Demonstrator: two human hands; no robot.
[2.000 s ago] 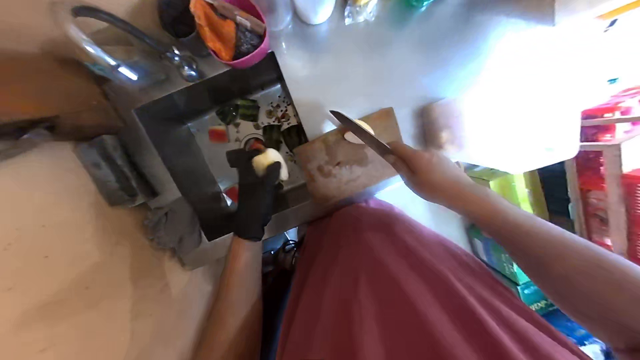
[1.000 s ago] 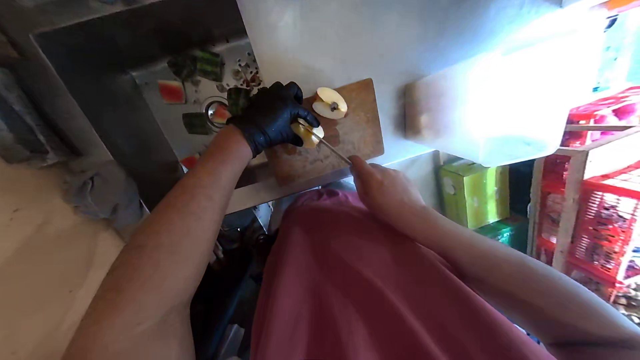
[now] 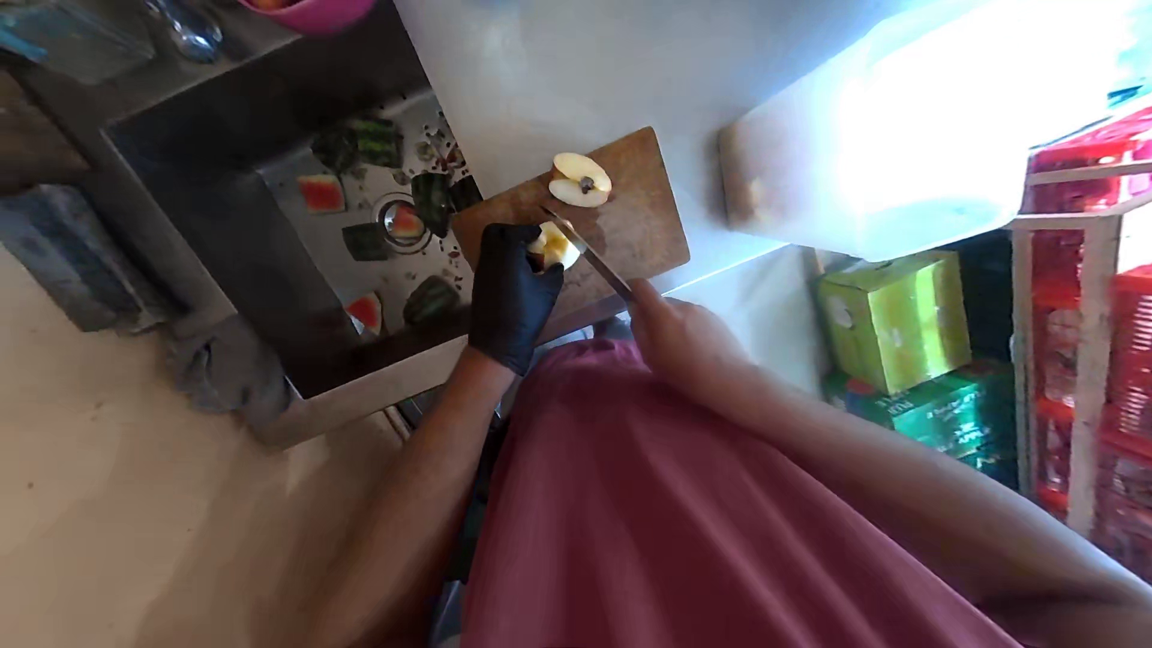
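Note:
My left hand [image 3: 513, 297], in a black glove, holds a piece of apple [image 3: 555, 247] over the left part of a wooden cutting board [image 3: 643, 220]. My right hand [image 3: 679, 337], bare, grips a kitchen knife [image 3: 598, 263] by its handle, which the fingers hide. The blade lies against or just beside the cut face of the held piece; which of the two cannot be told. An apple half [image 3: 580, 180] rests cut face up near the board's far edge, with its core showing.
Left of the board, a steel sink [image 3: 216, 216] holds watermelon rinds [image 3: 376, 141] and red watermelon pieces [image 3: 321, 193]. A translucent plastic tub [image 3: 810, 171] stands on the steel counter [image 3: 558, 63] at right. Beyond are boxes [image 3: 895, 319] and red crates [image 3: 1134, 360]. A grey cloth [image 3: 225, 364] hangs at the sink's corner.
Two seconds ago my left hand was over the sink with a pale piece; it is now over the board. The knife has moved from the apple half to the held piece.

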